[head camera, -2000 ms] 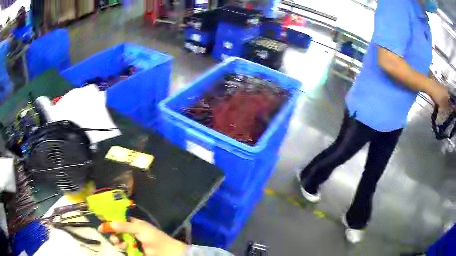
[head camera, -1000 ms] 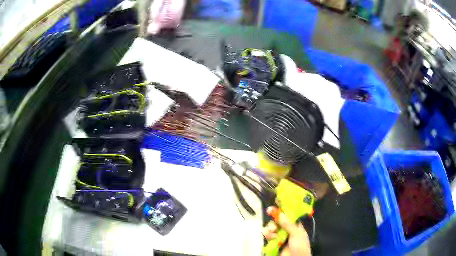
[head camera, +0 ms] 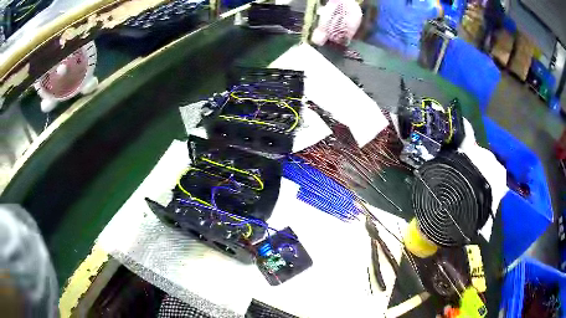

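Note:
A black housing (head camera: 220, 192) with yellow and blue wires lies open on the white sheet. A small black square piece with a circuit board (head camera: 282, 258) lies at its lower right, with blue wires between them. The green-yellow soldering gun (head camera: 473, 304) is cut off by the bottom edge at the right, its orange part at the rim. My right hand is not visible; whether it is on the gun is hidden. A blurred pale shape, perhaps my sleeve, is at the left edge; no left hand shows. Dark pliers (head camera: 380, 254) lie on the sheet with their handles apart.
Another wired housing (head camera: 257, 115) lies beyond. Blue wires (head camera: 326, 189) and brown-red wires (head camera: 354, 155) are fanned out. A black fan (head camera: 448, 202) stands at right beside a yellow cylinder (head camera: 419, 239), with a wired unit (head camera: 428, 127) behind. Blue bins (head camera: 527, 192) stand at far right.
The view has swung left, off the walking person and the bins, onto the bench. The soldering gun has shifted to the bottom right edge, and my right hand has left the picture.

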